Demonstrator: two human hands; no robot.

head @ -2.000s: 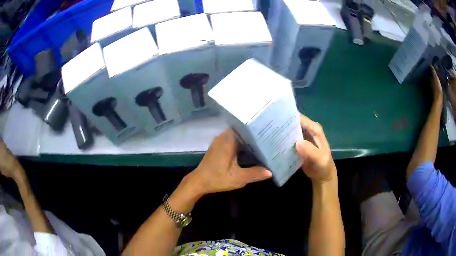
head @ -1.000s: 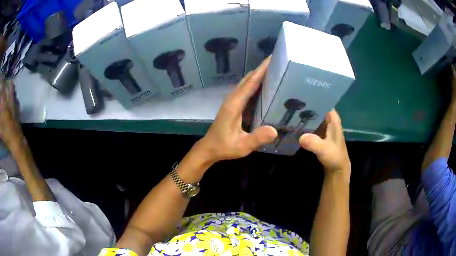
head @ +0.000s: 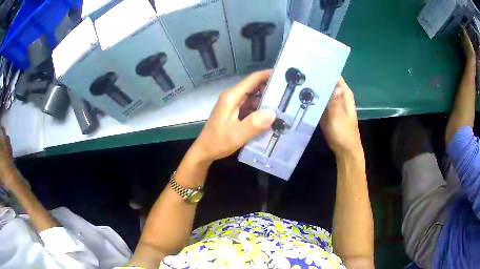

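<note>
A pale grey-blue retail carton (head: 297, 105) is held over the bench's front edge, tilted, its face with three small fans turned up to me. My left hand (head: 237, 118) grips its left side, thumb on the printed face. My right hand (head: 339, 115) holds its right side; its fingers are partly hidden behind the carton. Several similar cartons stand in a row behind, including one (head: 163, 63) with a large dark fan on its face.
A blue tote (head: 39, 26) is at the far left, with dark grey fans (head: 84, 115) loose before it. A white sheet (head: 142, 123) lies under the cartons on the green bench (head: 392, 79). Neighbouring workers' arms show at both sides; the right one's hand (head: 467, 44) is near other cartons.
The held carton has turned, from a text side to the three-fan face, and now tilts so that face shows fully. Both hands stay on it, with their grip shifted.
</note>
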